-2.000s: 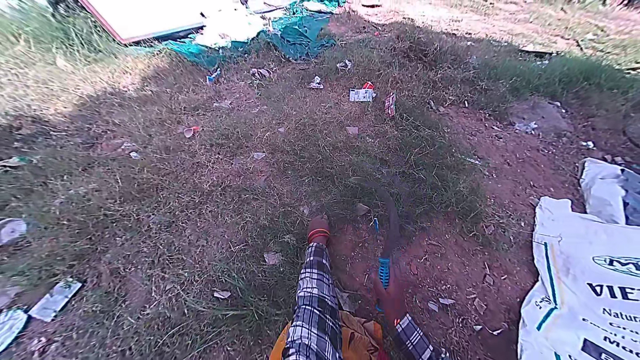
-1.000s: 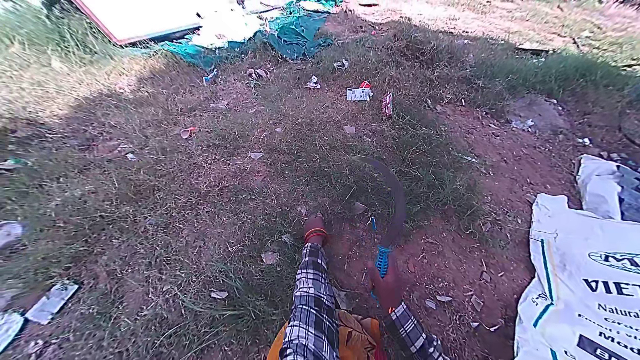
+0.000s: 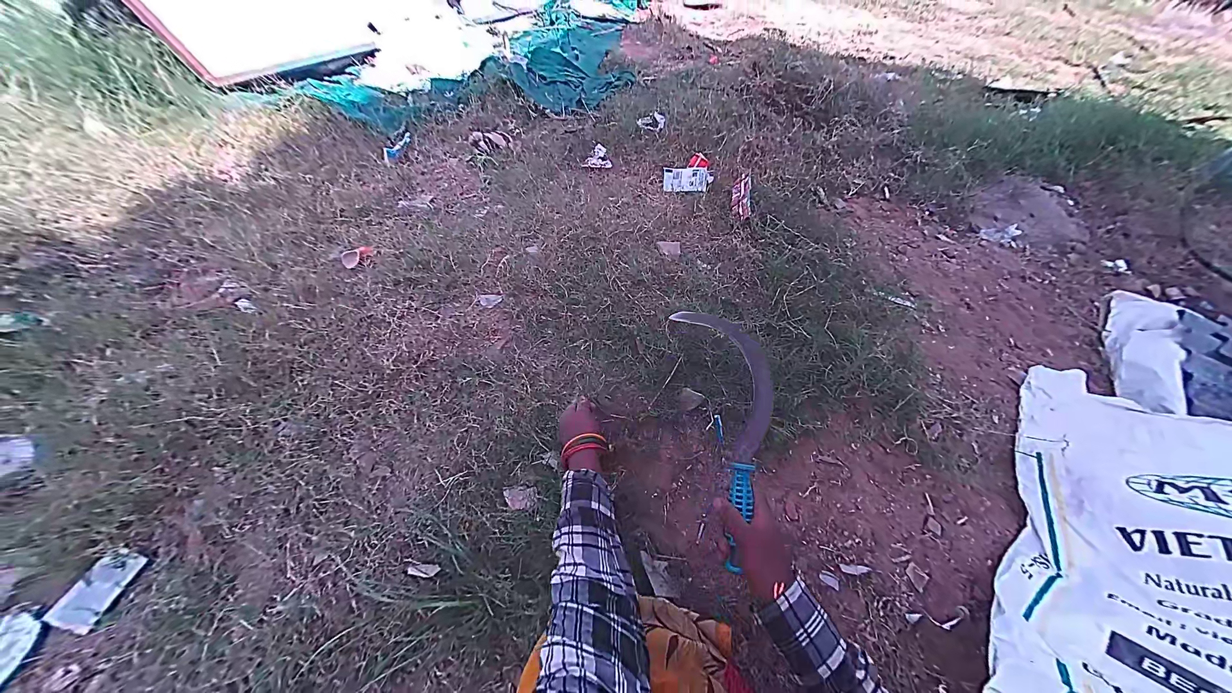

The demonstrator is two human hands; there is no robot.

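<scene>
My right hand point(image 3: 760, 547) is closed around the blue handle of a sickle point(image 3: 756, 385). The curved metal blade reaches forward and bends left over the grass, its tip ahead and to the right of my left hand. My left hand point(image 3: 580, 423), with red and yellow bands at the wrist, is low at the edge of the dry grass point(image 3: 462, 385). Its fingers point away from me and are partly hidden, so whether they grip any stems cannot be told. Bare reddish soil point(image 3: 866, 510) lies under and beside the sickle handle.
White printed woven sacks point(image 3: 1097, 481) lie at the right. A stone point(image 3: 1030, 214) sits beyond them. Green netting point(image 3: 568, 67) and a framed white board point(image 3: 260, 34) are at the far left. Paper and plastic scraps, including a printed wrapper point(image 3: 685, 180), litter the grass.
The sickle blade, upright and blurred two seconds ago, has turned so that its curve opens left and shows clearly. My left hand stays in about the same place.
</scene>
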